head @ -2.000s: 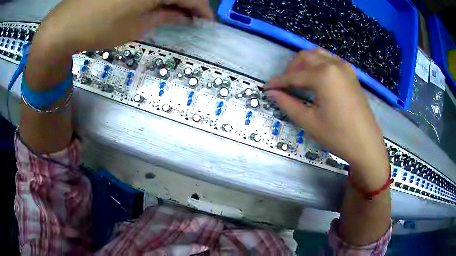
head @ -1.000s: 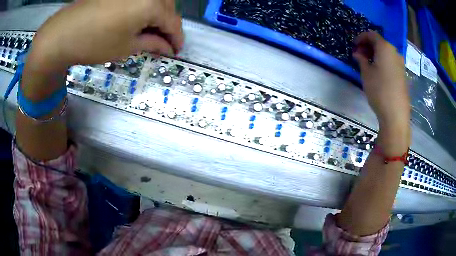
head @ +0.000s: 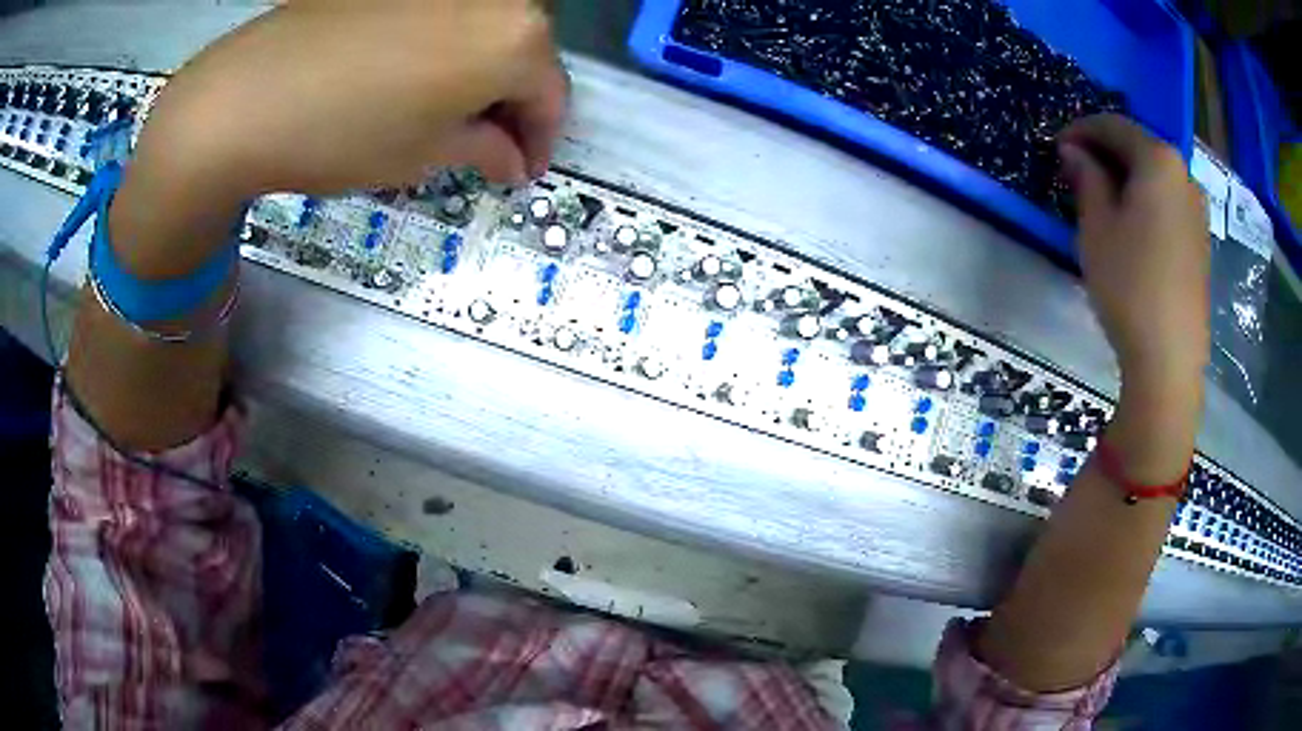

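A long strip of pale circuit boards (head: 600, 286) crosses the view, with round silvery-topped capacitors (head: 728, 296) and tiny blue disc parts (head: 630, 311) on it. My left hand (head: 386, 107) is over the upper edge of the strip at the left, fingers curled down; whether it holds a part is hidden. My right hand (head: 1135, 236) is at the right end of the blue bin (head: 871, 136), its thumb and finger at the heap of small black components (head: 914, 64). I cannot tell whether a component is between its fingertips.
Metal rails (head: 571, 407) run along both sides of the boards. A clear plastic bag with white labels (head: 1239, 286) lies right of the bin. More blue boxes (head: 1264, 129) stand at the far right. The worn bench edge (head: 500, 521) is nearest me.
My right hand has gone from the boards up to the bin's right end. My left hand first moved left, then slightly right and down over the strip. The view has shifted a little.
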